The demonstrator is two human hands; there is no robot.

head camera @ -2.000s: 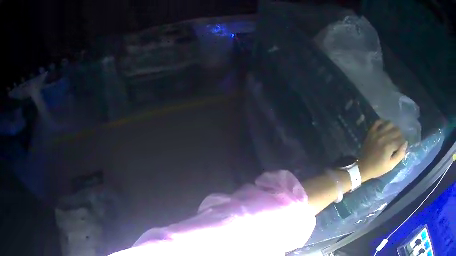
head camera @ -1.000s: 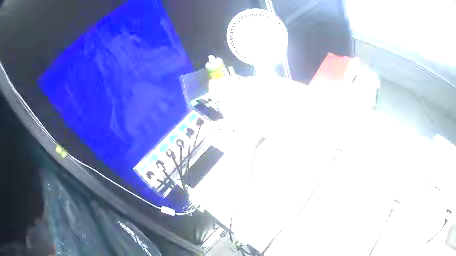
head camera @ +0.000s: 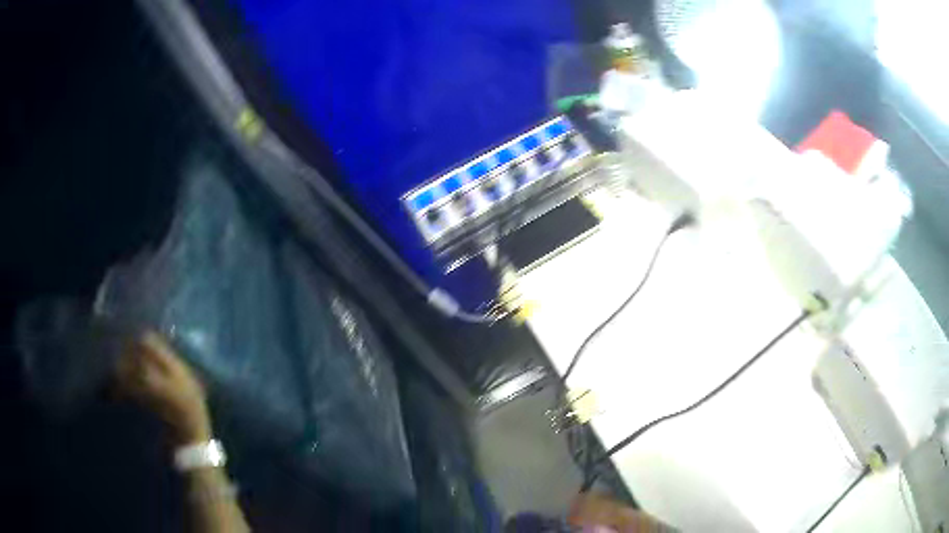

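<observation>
My left hand [head camera: 161, 380], blurred and with a white band at the wrist, is at the left over the dark plastic-lined bin. Its fingers touch or overlap faint clear plastic [head camera: 62, 349]; I cannot tell if they grip it. Part of what looks like my right hand [head camera: 619, 515] shows at the bottom edge, cut off, below the table's corner. White projectors [head camera: 858, 380] stand on the white table at the right, overexposed, with black cords [head camera: 718, 390] running from them towards the table's near edge.
A socket strip [head camera: 499, 182] with blue squares and black plugs lies beside a flat black rectangle [head camera: 552, 234]. Behind are a yellow-and-white bottle [head camera: 622, 68], a glaring fan [head camera: 728, 47] and a red block [head camera: 841, 143]. The bin's rim [head camera: 343, 208] and a blue curtain [head camera: 437, 78] border them.
The view has swung from the dark bin to the lit table, then partly back. The sockets sit further right and up than a second ago. My left hand is back in view at the left.
</observation>
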